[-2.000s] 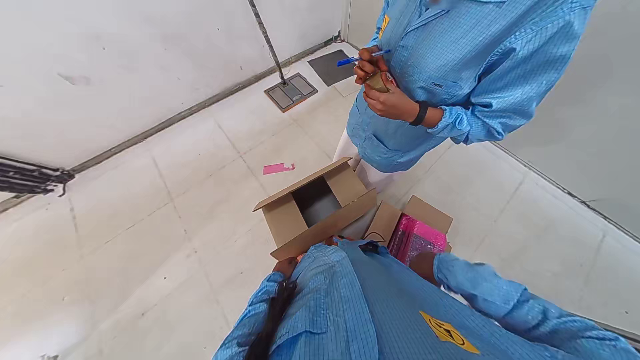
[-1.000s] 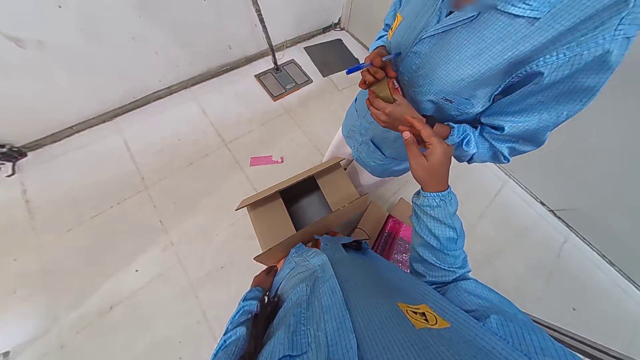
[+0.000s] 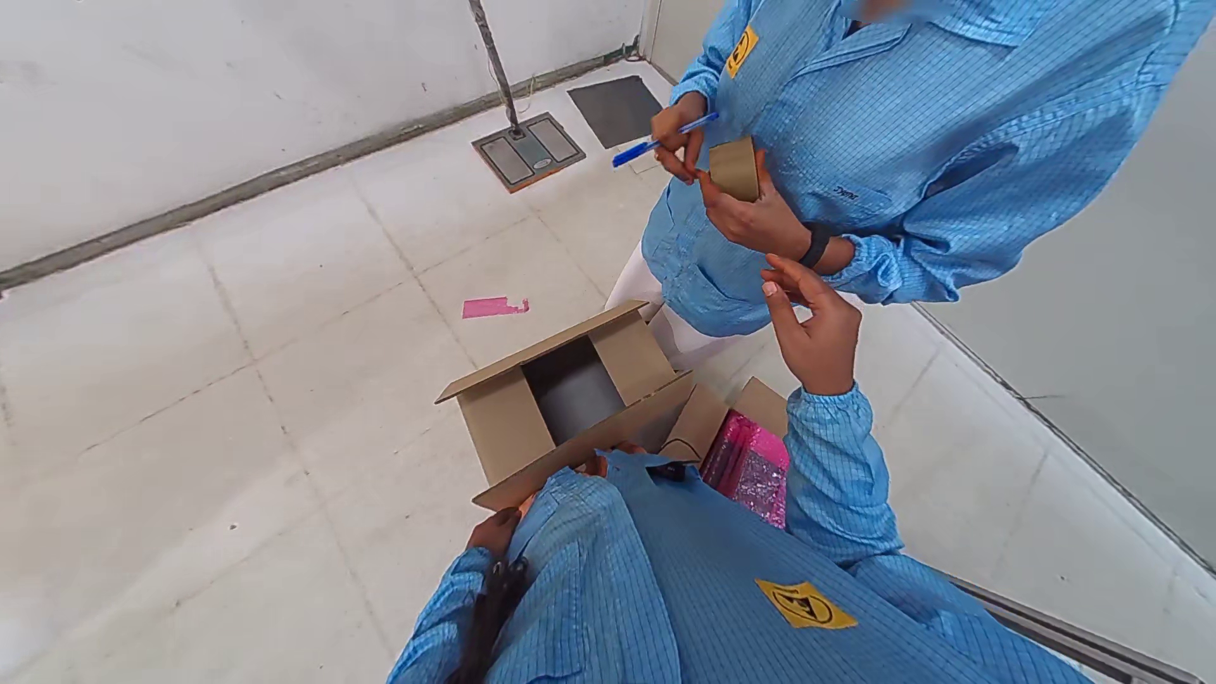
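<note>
My right hand (image 3: 821,328) is raised with thumb and fingers apart and holds nothing, just below the wristband of a co-worker. Low in the view, my left hand (image 3: 494,532) rests by the near corner of a cardboard box (image 3: 499,427) with its flaps up; its fingers are partly hidden, so its grip cannot be made out. The co-worker's hands hold a roll of brown packing tape (image 3: 734,171) and a blue pen (image 3: 663,141). Pink bubble wrap (image 3: 750,465) lies in a second cardboard box (image 3: 763,407), left of my right sleeve.
A co-worker in a blue smock (image 3: 912,123) stands opposite, close beyond the boxes. On the tiled floor lie a pink scrap (image 3: 494,307) and a dark mat (image 3: 617,110). A flat mop (image 3: 528,152) stands near the wall.
My right hand, by the pink bubble wrap two seconds ago, rose to the co-worker's wrist and now sits slightly below it. The tape roll is turned more upright in the co-worker's hand.
</note>
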